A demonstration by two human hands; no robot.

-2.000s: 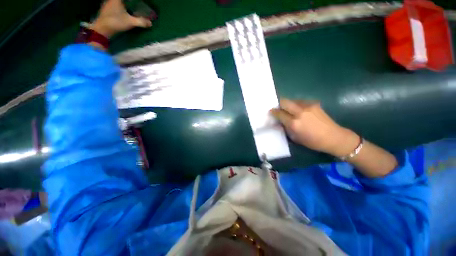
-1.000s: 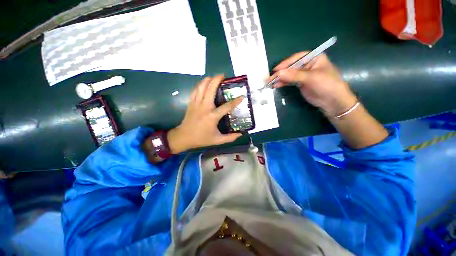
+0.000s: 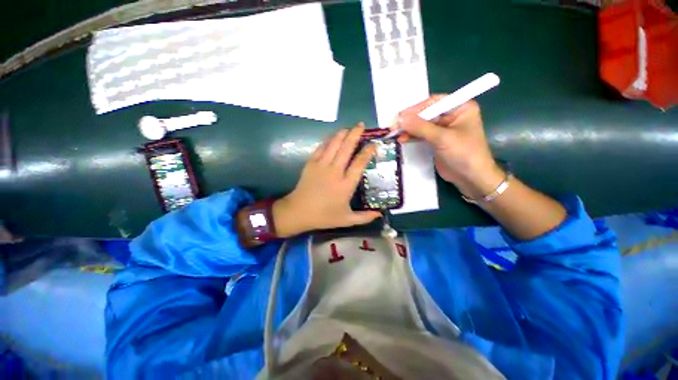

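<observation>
An open phone assembly (image 3: 382, 177) with a dark red frame lies upright to me on the near part of a white sticker strip (image 3: 422, 182). My left hand (image 3: 327, 182) holds the phone from its left side, fingers at its top left. My right hand (image 3: 455, 141) holds bright tweezers (image 3: 465, 96) like a pen, their tip at the phone's top edge. Whether a piece is at the tip is too small to tell. Grey dumbbell-shaped pieces (image 3: 396, 28) sit in rows at the strip's far end.
A fanned stack of sticker sheets (image 3: 223, 63) lies at the upper left. Below it are a wristwatch (image 3: 154, 127) and a second open phone (image 3: 172, 177). A red plastic bin (image 3: 638, 56) stands at the upper right. The bench's near edge runs before my smock.
Since one second ago, the tweezer tip has moved from the strip right of the phone to the phone's top edge. Earlier, my left hand was at the far left, and it now holds this phone.
</observation>
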